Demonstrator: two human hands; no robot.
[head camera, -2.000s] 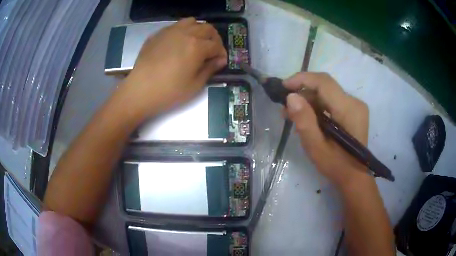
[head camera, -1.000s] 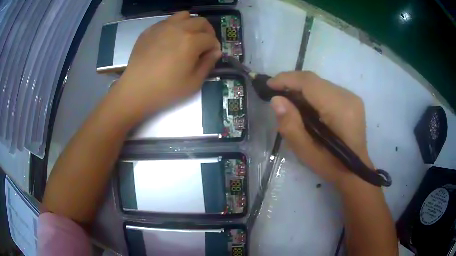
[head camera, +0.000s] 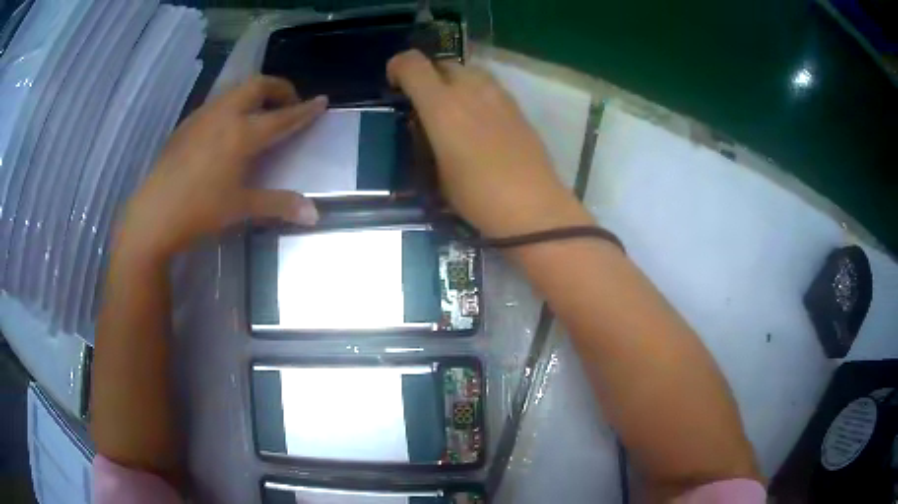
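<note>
My left hand spans a silver-white battery cell, thumb at its lower edge and fingers at its upper edge. The cell lies in a black shell, whose circuit board is hidden behind my right hand. My right hand is closed around the soldering iron, mostly hidden; its tip end points up near the board of the top shell. The iron's dark cable crosses my right wrist. The top shell shows no cell. Below, shells with cells and green-and-white boards lie in a clear tray.
A stack of thin white trays stands at the left. A dark green surface runs beyond the white bench. A small black object and a black box with a round label are at the right. Papers lie lower left.
The cell that stuck out to the left now sits further right in its shell. My right hand has moved up and left, its iron now pointing upward. The view has shifted, showing more of the top shell.
</note>
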